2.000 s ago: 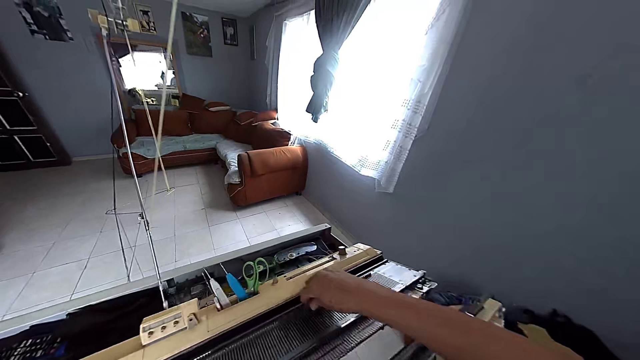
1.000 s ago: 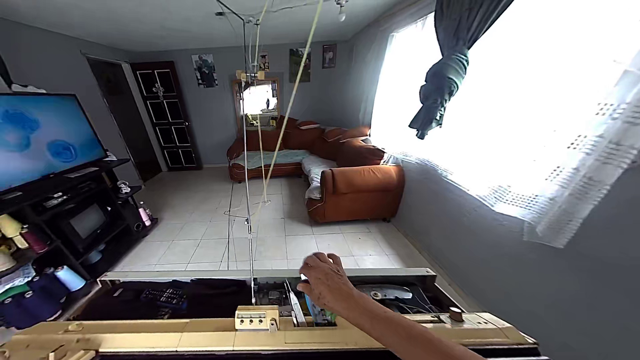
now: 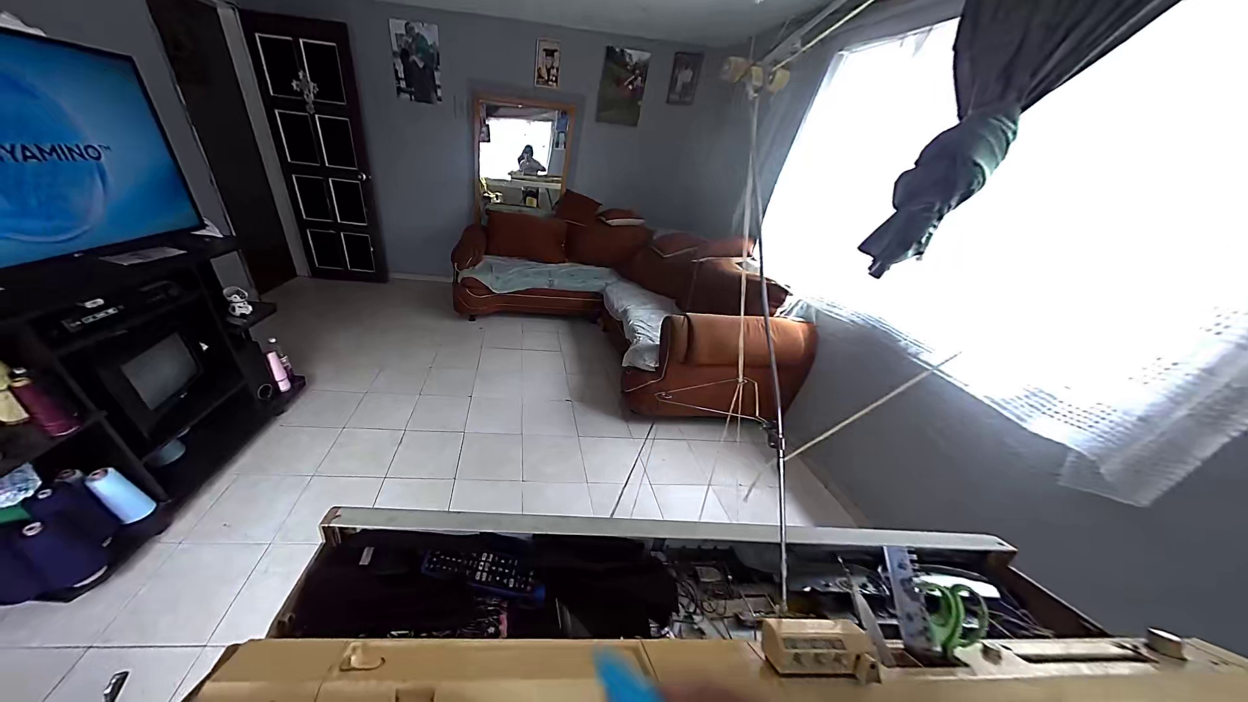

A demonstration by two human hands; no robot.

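Observation:
Blurred and mostly cut off by the bottom edge, my right hand (image 3: 710, 691) is over the beige top of the knitting machine (image 3: 507, 665). A blue tool (image 3: 622, 675) sticks out from it to the left, blurred too; its kind cannot be told. My left hand is out of view. Right of the hand, the beige row counter (image 3: 817, 647) sits on the machine's top edge. Green-handled scissors (image 3: 954, 616) and a pale, flat perforated piece (image 3: 907, 595) stand in the open tray behind it.
The tray (image 3: 663, 527) holds a remote control (image 3: 483, 573), dark cloth and small metal parts. A thin yarn mast (image 3: 777, 439) with strands rises behind the counter. At the left stand a television (image 3: 88, 146) and yarn cones (image 3: 119, 495); a sofa (image 3: 721, 361) is beyond.
My right hand has moved from the tray, where it was reaching one second ago, down to the bottom edge of view. The blue tool has left the tray beside the scissors. The view has swung left.

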